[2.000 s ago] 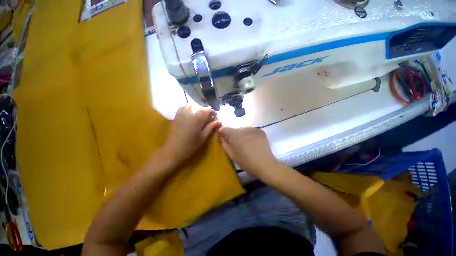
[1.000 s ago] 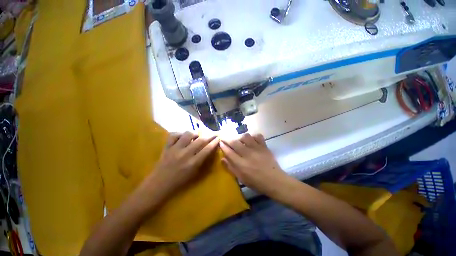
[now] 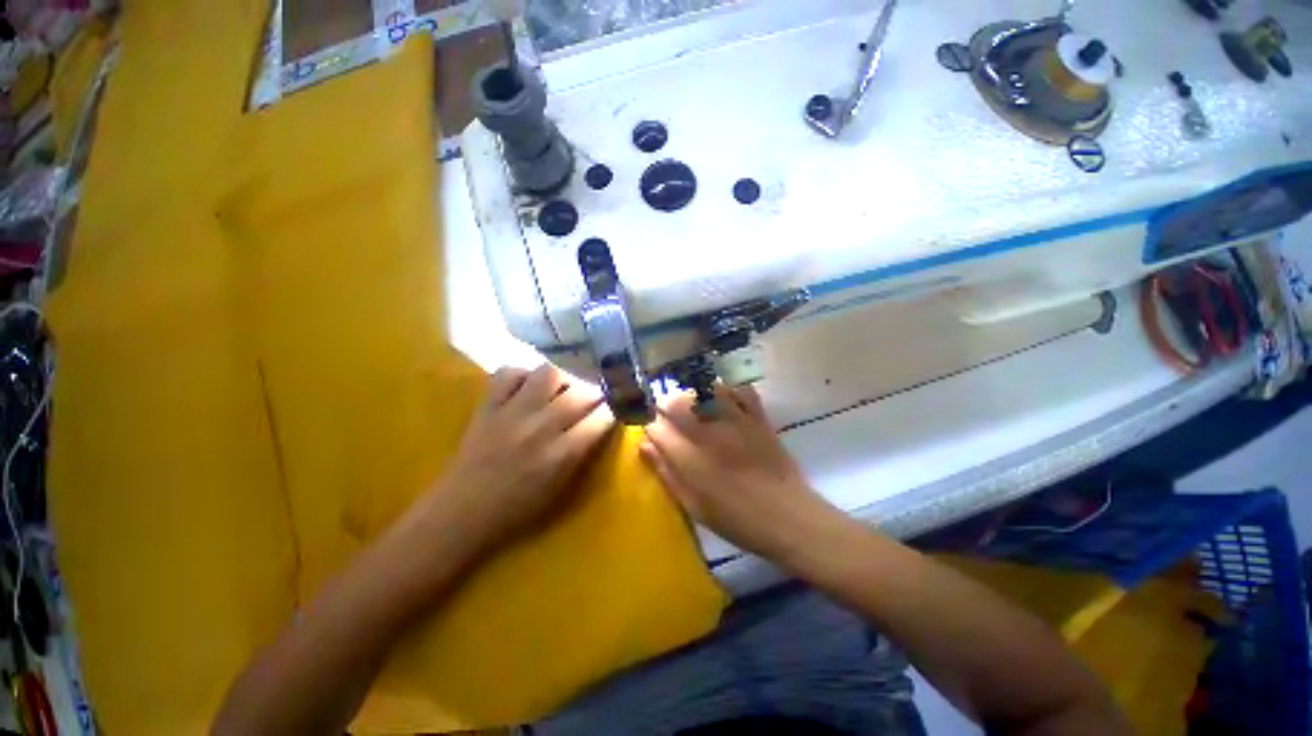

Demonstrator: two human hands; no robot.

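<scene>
Yellow fabric (image 3: 345, 288) covers the left of the table, and its lower corner hangs over the front edge. My left hand (image 3: 535, 431) lies on the fabric with its fingertips just left of the chrome curved guard (image 3: 615, 350). My right hand (image 3: 727, 453) is at the fabric's right edge, its fingertips beside the presser area (image 3: 698, 381). Both hands hold the fabric between fingers and bed; the exact grip is hidden. The needle is not clearly visible behind the guard. The white sewing machine head (image 3: 878, 187) spans the top.
A blue plastic basket (image 3: 1266, 575) with yellow pieces (image 3: 1122, 618) stands at the lower right. A red and black cable bundle (image 3: 1201, 309) is at the bed's right end. Grey cloth (image 3: 748, 669) covers the lap. A brown board with printed tape (image 3: 324, 58) lies behind. Orange-handled scissors (image 3: 36, 705) are at far left.
The view has shifted, so the machine head sits lower and more of its top shows. My fingers are flatter on the fabric than two seconds ago, and my right fingertips are closer to the presser area.
</scene>
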